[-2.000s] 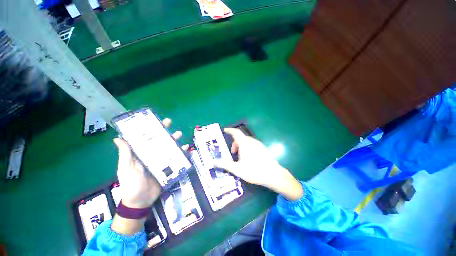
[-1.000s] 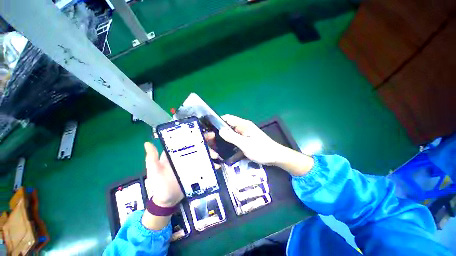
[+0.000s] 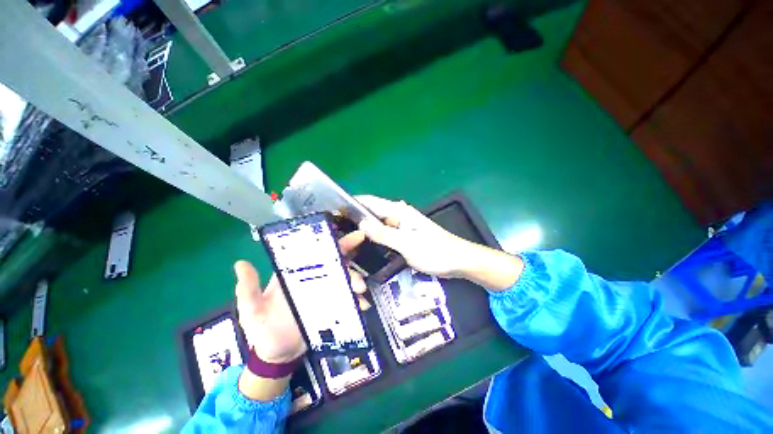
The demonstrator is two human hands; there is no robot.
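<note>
My left hand (image 3: 275,318), with a dark red wristband, holds a phone middle frame (image 3: 315,284), silvery-white inside with a black rim. My right hand (image 3: 415,237) holds a screen (image 3: 326,197) by its edge, pale back up, just behind the middle frame's far end. A red pull tab (image 3: 275,197) shows at the screen's far corner. Where the two parts meet is partly hidden. Below the hands lies a black tray (image 3: 475,222) with several screens (image 3: 421,326) in its slots.
A pale metal post (image 3: 161,140) slants in from the upper left. Several middle frames (image 3: 120,246) lie along the green bench at left. An orange fixture (image 3: 38,394) is at lower left, black plastic-wrapped stock (image 3: 68,144) at upper left, and a brown box (image 3: 670,110) at right.
Since two seconds ago, my right hand has taken a screen from the tray and brought it beside the middle frame. In the last second both parts moved only slightly left, along with the view.
</note>
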